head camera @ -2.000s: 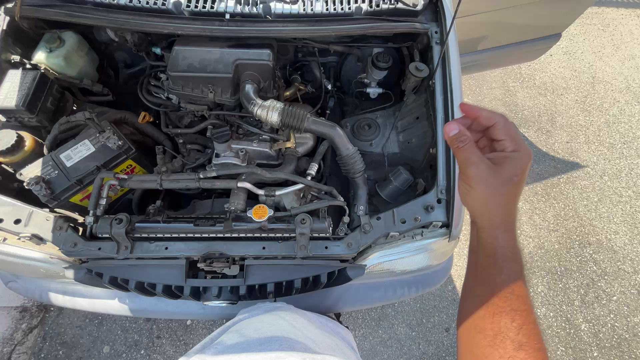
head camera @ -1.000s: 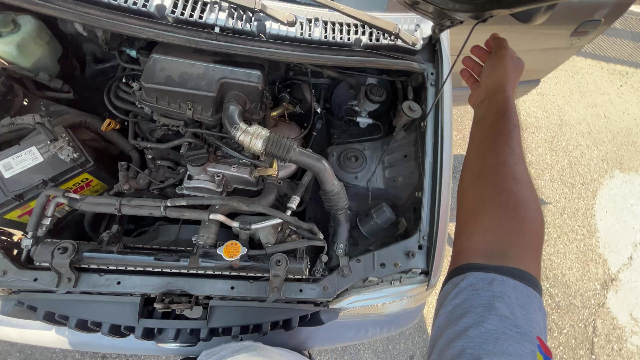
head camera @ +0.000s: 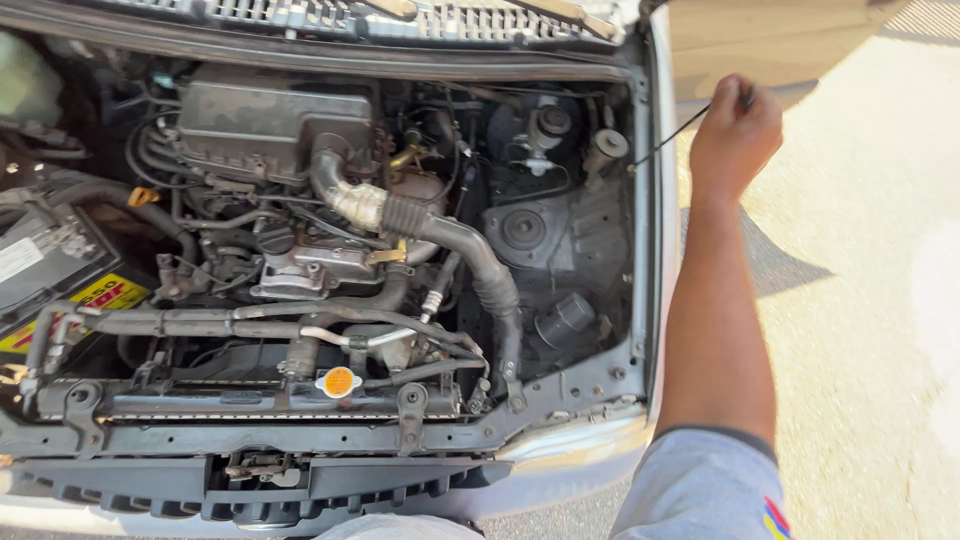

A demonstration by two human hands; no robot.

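My right hand (head camera: pixel 736 135) is closed around the upper end of a thin black hood prop rod (head camera: pixel 679 131), beyond the fender on the right. The rod slants down to the inner edge of the fender, beside the brake fluid reservoir (head camera: pixel 551 124) and a strut tower (head camera: pixel 523 229). Below lies the engine bay, with a black air filter housing (head camera: pixel 274 124), a ribbed intake hose (head camera: pixel 465 240) and an orange-topped radiator cap (head camera: pixel 339 382). My left hand is not in view.
A car battery (head camera: pixel 67 270) sits at the left. The front crossmember (head camera: pixel 300 439) and grille (head camera: pixel 390 480) run along the near side. An open car door (head camera: pixel 750 37) stands at the upper right, over sunlit pavement (head camera: pixel 855 375). Wiper arms lie at the top.
My right hand was raised with no rod in it, then reached up beside the rod; now it grips the rod. The rod has come down from steep to a lower slant. The view has shifted.
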